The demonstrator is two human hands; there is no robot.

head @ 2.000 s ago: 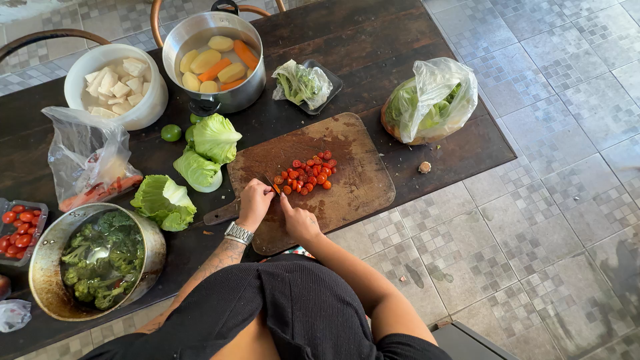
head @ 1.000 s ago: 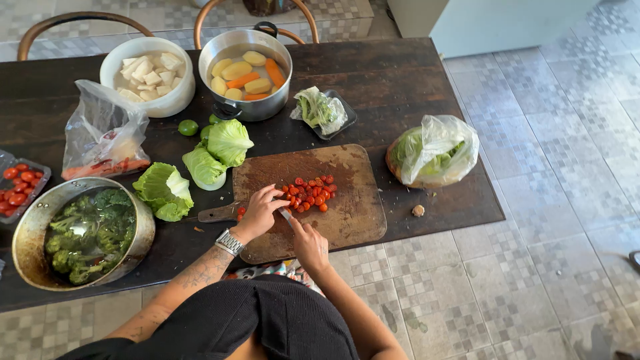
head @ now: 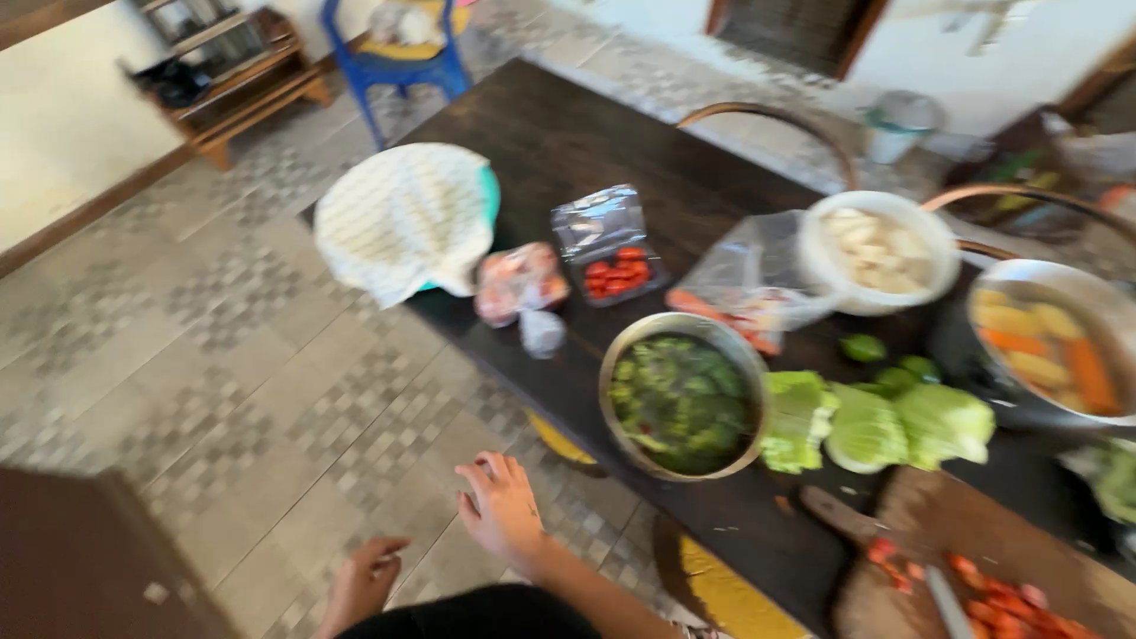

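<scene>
Both hands are over the floor beside the table and hold nothing. My left hand [head: 366,572] is low in view, blurred, with loosely curled fingers. My right hand [head: 501,506] has its fingers apart, near the table's edge and left of the metal pot of broccoli [head: 683,399]. At the lower right, a knife [head: 948,603] lies on the wooden cutting board [head: 932,515] beside cut tomatoes [head: 1012,612]. Lettuce leaves [head: 865,426] lie between the broccoli pot and the pot of potatoes and carrots [head: 1047,346].
On the dark table [head: 568,133] are a cloth-covered bowl [head: 404,217], a plastic box of tomatoes [head: 617,271], bagged produce [head: 519,284], a bag of carrots [head: 737,302] and a white tub [head: 879,253]. A yellow seat [head: 728,586] and a blue chair [head: 399,67] stand by it.
The view has swung far to the left. Both hands have left the cutting board and the tomatoes, and the knife that was in my right hand now lies on the board.
</scene>
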